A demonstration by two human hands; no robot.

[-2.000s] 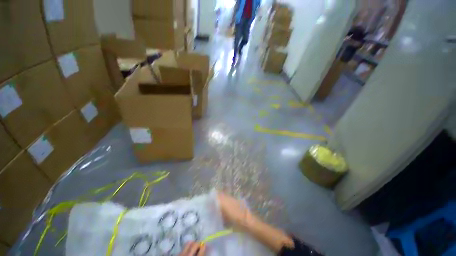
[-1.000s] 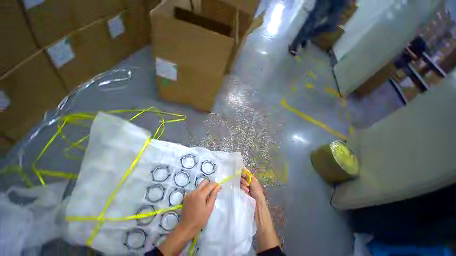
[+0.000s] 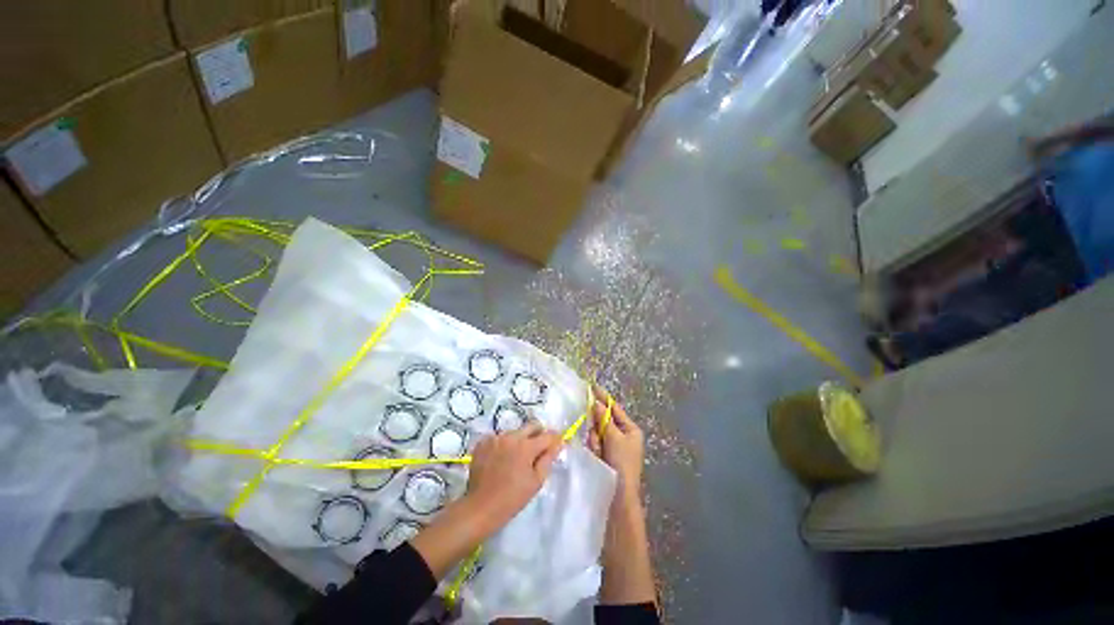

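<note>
A white foam-wrapped bundle point(image 3: 330, 281) lies in front of me, with dark ring parts point(image 3: 448, 441) showing in rows on top. Yellow strapping point(image 3: 346, 370) crosses over the bundle. My left hand point(image 3: 507, 470) lies on the bundle's top with its fingers pinching the yellow strap. My right hand point(image 3: 621, 442) is at the bundle's right edge, with the strap's end looped at its fingers. Part of the strap is hidden under my left hand and forearm.
An open brown carton point(image 3: 513, 159) stands beyond the bundle. Closed cartons point(image 3: 287, 98) line the left. Loose strapping point(image 3: 202, 263) and white foam point(image 3: 73, 476) lie at left. A yellow-topped roll point(image 3: 825, 431) stands at right. A blurred person point(image 3: 1014, 244) is at upper right.
The view has tilted down and turned. Both hands are now on the strap near the bundle's right edge. The walking person has left the corridor's middle, and a blurred person shows at upper right.
</note>
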